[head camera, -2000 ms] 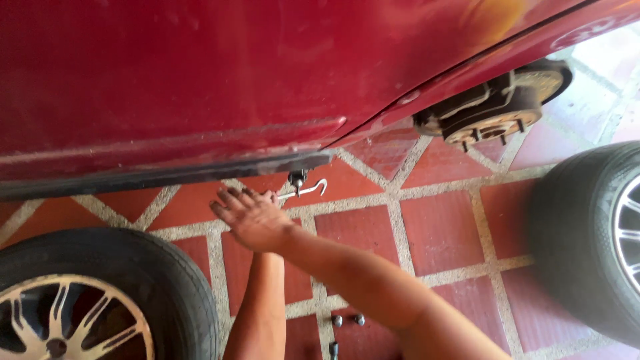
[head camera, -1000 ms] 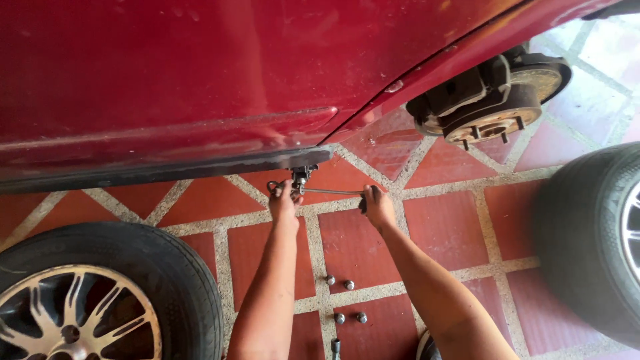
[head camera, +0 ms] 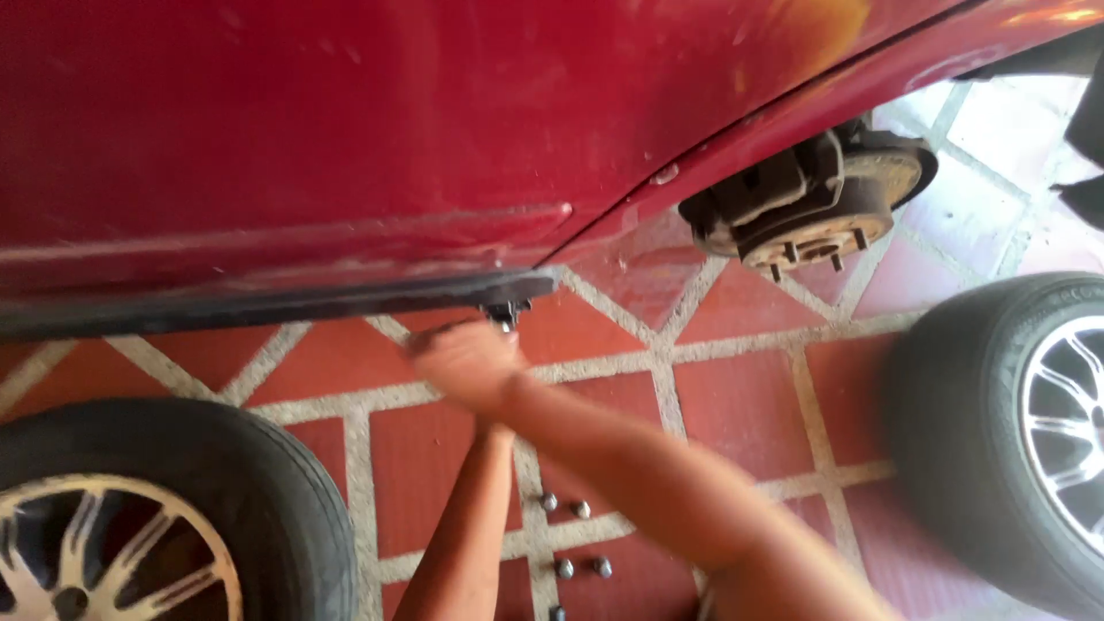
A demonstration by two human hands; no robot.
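My right hand (head camera: 466,358), blurred, lies across my left hand (head camera: 512,347), just below the red car's dark sill (head camera: 345,297). Its fingers look curled, but what they hold cannot be made out. Most of my left hand is hidden behind it; only a little skin shows beneath the jack head (head camera: 507,312), a dark metal part under the sill's end. The crank rod cannot be seen. Lug nuts (head camera: 565,568) stand on the red tiles between and beside my forearms, with a dark socket-like piece (head camera: 558,613) at the bottom edge.
A wheel with an alloy rim (head camera: 293,492) lies at the lower left, another (head camera: 957,431) at the right. Above right, a bare brake disc and hub (head camera: 819,233) with protruding studs hangs from the car. A dark object (head camera: 1088,112) shows at the right edge.
One second ago my right hand held the end of a rod right of the jack; it has moved left across my left hand. The rod has gone from view.
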